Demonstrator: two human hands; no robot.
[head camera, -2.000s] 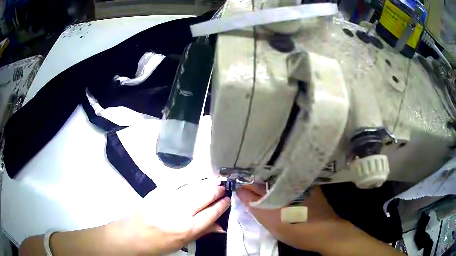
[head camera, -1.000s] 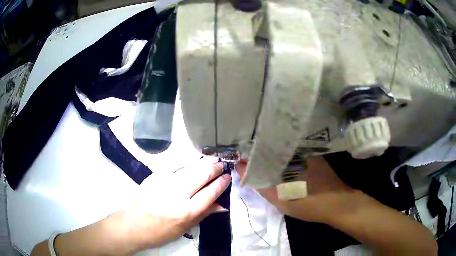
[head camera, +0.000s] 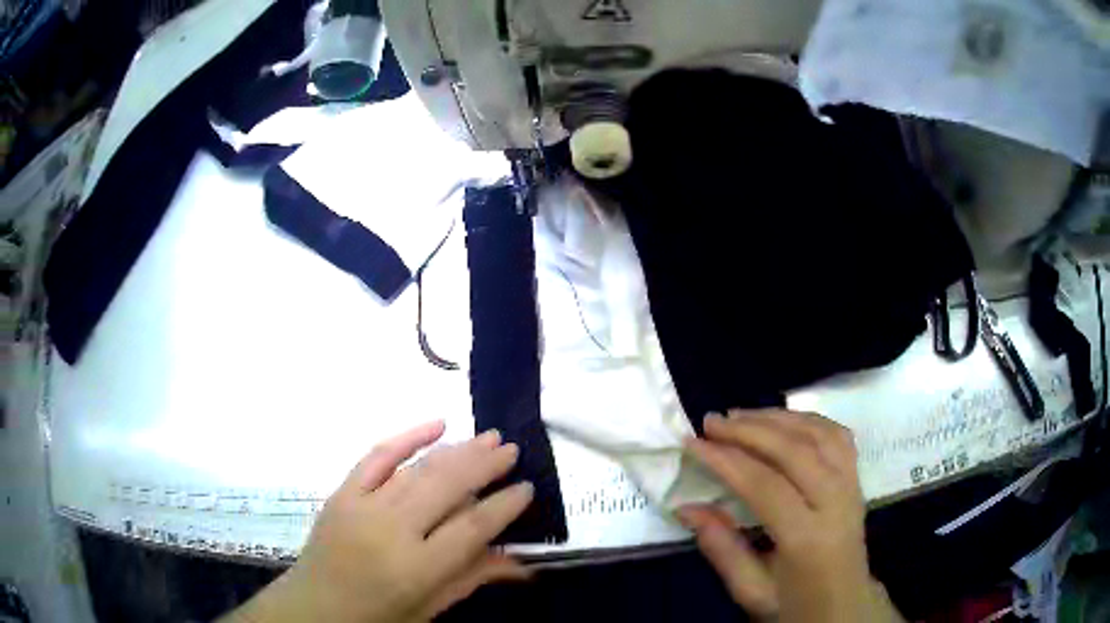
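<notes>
A narrow dark strip (head camera: 503, 329) runs from the presser foot (head camera: 521, 183) down to the table's front edge. White fabric (head camera: 609, 353) lies beside it on the right, with a thin dark thread on it. A large black panel (head camera: 791, 231) lies right of the white fabric. My left hand (head camera: 420, 523) lies with spread fingertips on the strip's lower end and left edge. My right hand (head camera: 785, 499) rests its fingertips on the lower edge of the black panel and white fabric, thumb apart from the fingers. What lies under its palm is hidden.
The cream machine head (head camera: 469, 61) stands at the top, with a lamp-like tube (head camera: 345, 55) to its left. A folded dark strip (head camera: 335, 234) and long dark panel (head camera: 134, 207) lie left. Snips (head camera: 1008, 353) and dark handle loops (head camera: 954, 319) lie right. A white sheet (head camera: 962, 61) hangs upper right.
Both hands have moved from beside the needle down towards the table's front edge and spread apart. The view has shifted lower, showing the strip's full length and the black panel.
</notes>
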